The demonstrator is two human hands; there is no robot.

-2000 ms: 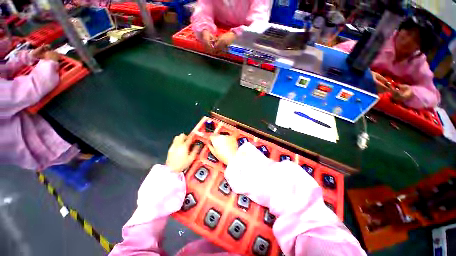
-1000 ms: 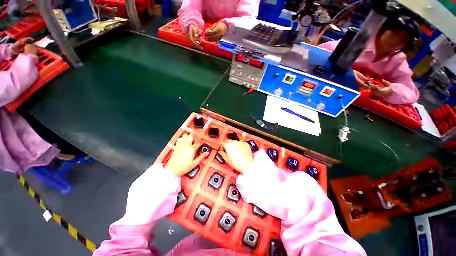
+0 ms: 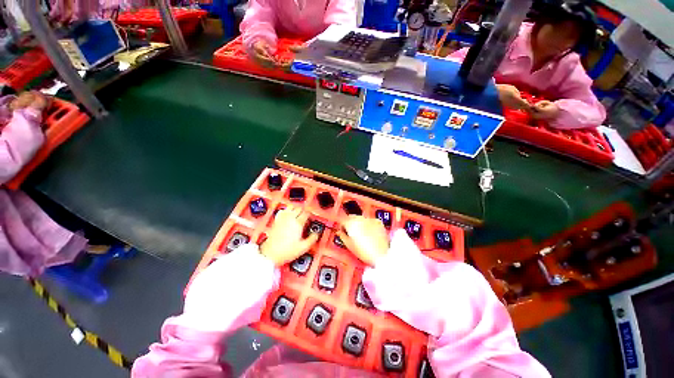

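Note:
A large orange-red tray lies tilted across the near bench edge, with smartwatch units in its pockets. The back row shows dark glass fronts, some lit, such as the unit at the right end. Nearer units, such as this one, show grey backs with round windows. My left hand is over the tray's second row, its thumb beside a grey-backed unit. My right hand is just right of it, fingertips at another unit. Whether either hand grips a unit cannot be told. My sleeves cover several pockets.
Behind the tray are white paper with a blue pen, a power supply, a blue control box and a calculator. An orange-brown fixture and white-cased screen are at right. Persons in pink smocks work around.
The scene has shifted left in view. My hands have moved along the tray's second row and come closer together. A lit unit in that row's left pocket is now uncovered.

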